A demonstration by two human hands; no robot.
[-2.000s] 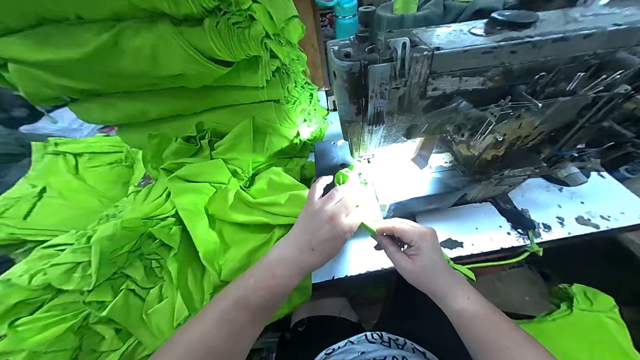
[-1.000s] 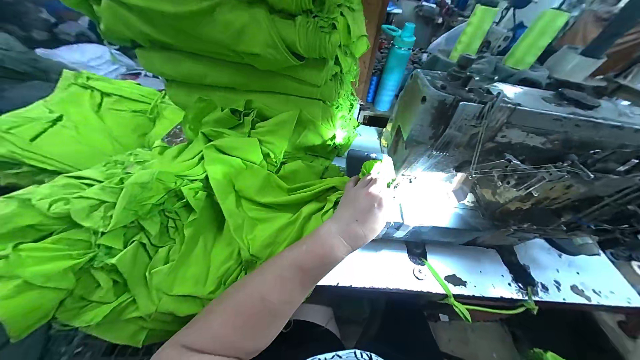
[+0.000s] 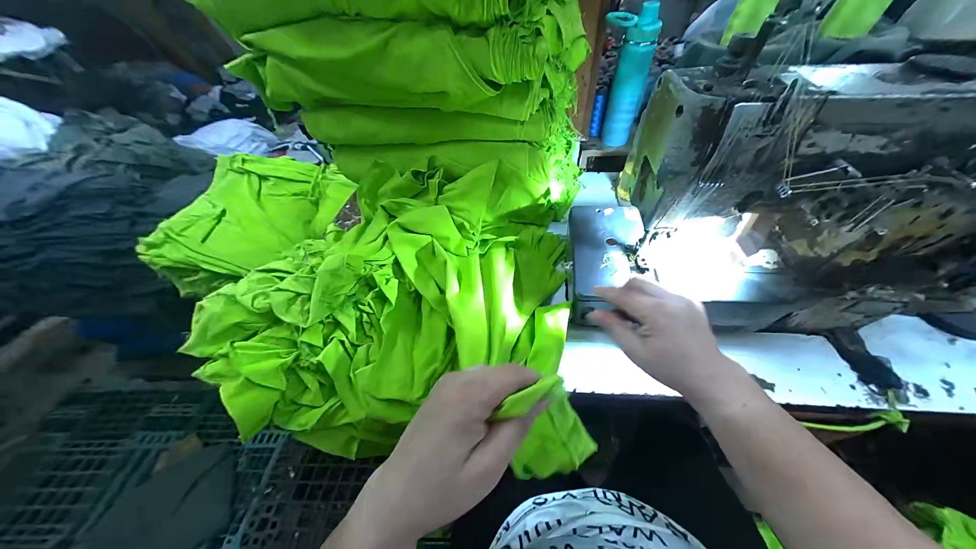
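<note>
My left hand (image 3: 476,435) pinches an edge of lime-green fabric (image 3: 553,435) between thumb and fingers, in front of the crumpled green pile. My right hand (image 3: 659,328) is at the near edge of the sewing machine's metal bed plate (image 3: 602,252), thumb and fingers apart, with no fabric seen between them. The worn sewing machine (image 3: 846,175) stands at the right, its lamp glaring over the needle area, which is washed out. Loose green garment pieces (image 3: 351,328) lie heaped left of the bed.
Folded green fabric (image 3: 412,76) is stacked high behind the heap. A teal bottle (image 3: 629,76) stands behind the machine. The white table edge (image 3: 640,374) runs below the machine. Dark fabric stacks (image 3: 84,221) and a plastic crate (image 3: 267,488) are at the left.
The view has swung left. My right hand, out of sight a second ago, is back by the bed. My left hand has moved from the needle area to fabric nearer my body.
</note>
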